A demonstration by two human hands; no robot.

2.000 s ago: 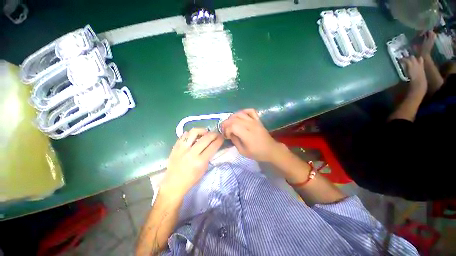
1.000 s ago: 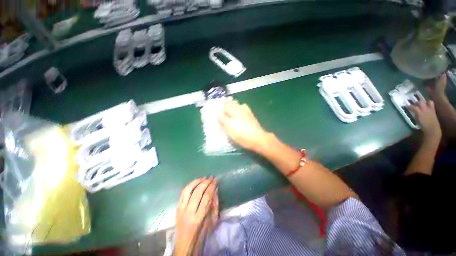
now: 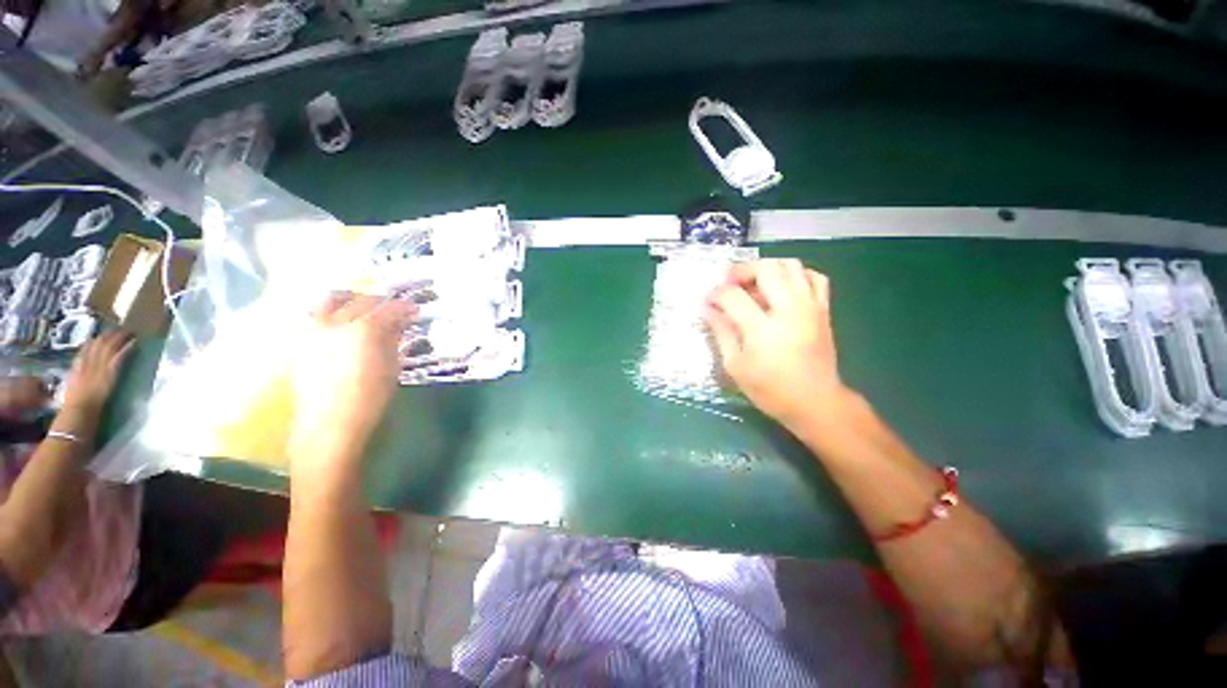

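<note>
My right hand [image 3: 776, 336] is on the right side of the pile of thin white strips [image 3: 680, 327] on the green top, its fingertips bent down on the strips. Whether it grips any is too blurred to tell. A dark shiny round holder [image 3: 713, 226] is at the far end of the pile. My left hand [image 3: 353, 352] is at the near left of the stacked white plastic frames [image 3: 464, 317], over the edge of the yellow-filled bag. Its fingertips reach the frames; its grip is unclear.
The clear bag with yellow contents [image 3: 232, 390] lies at left. Several frames [image 3: 518, 83] stand beyond the pale strip [image 3: 915, 225], with a single frame [image 3: 736, 145] near it. A frame group [image 3: 1155, 343] is at right. Another person's hand [image 3: 94, 372] and a brown box [image 3: 135, 280] are at far left.
The view has swung left. My left hand has moved from the near table edge to the stacked frames. My right hand stays at the strip pile. The other person at right is out of view.
</note>
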